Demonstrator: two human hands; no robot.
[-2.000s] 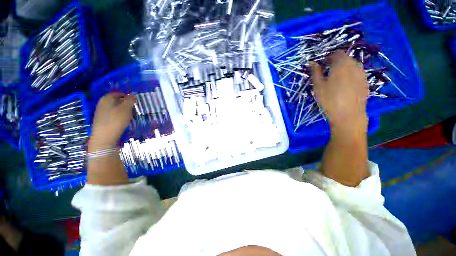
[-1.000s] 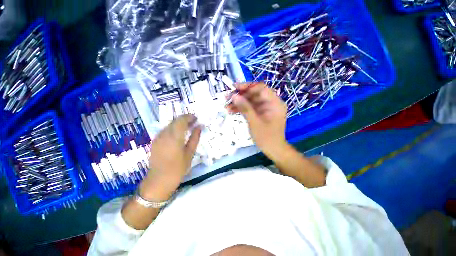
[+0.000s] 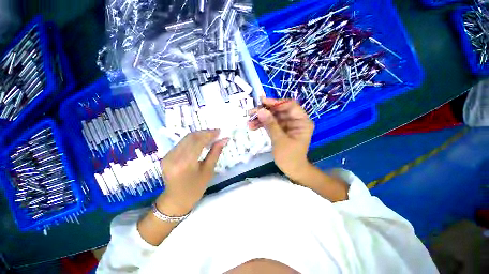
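Observation:
My right hand (image 3: 289,134) is over the right edge of the white tray (image 3: 256,80). Its thumb and fingers pinch a thin rod (image 3: 279,104) with a dark red part; the rod's far end is lost in glare. My left hand (image 3: 187,166), with a light bracelet, is over the tray's near left part. Its thumb and forefinger tips are close together, pointing at the heap of small white parts (image 3: 244,142). Glare hides whether they hold anything. Silver tubes (image 3: 201,88) lie farther up the tray.
A clear bag of silver tubes (image 3: 177,32) covers the tray's far end. The right blue tray (image 3: 399,45) holds tangled rods. The left blue tray (image 3: 72,107) holds two rows of units. Smaller blue bins (image 3: 51,56) of silver pieces stand far left.
Both hands have come from the side trays to the white tray, the right one now with a rod. In the last second they have moved only slightly.

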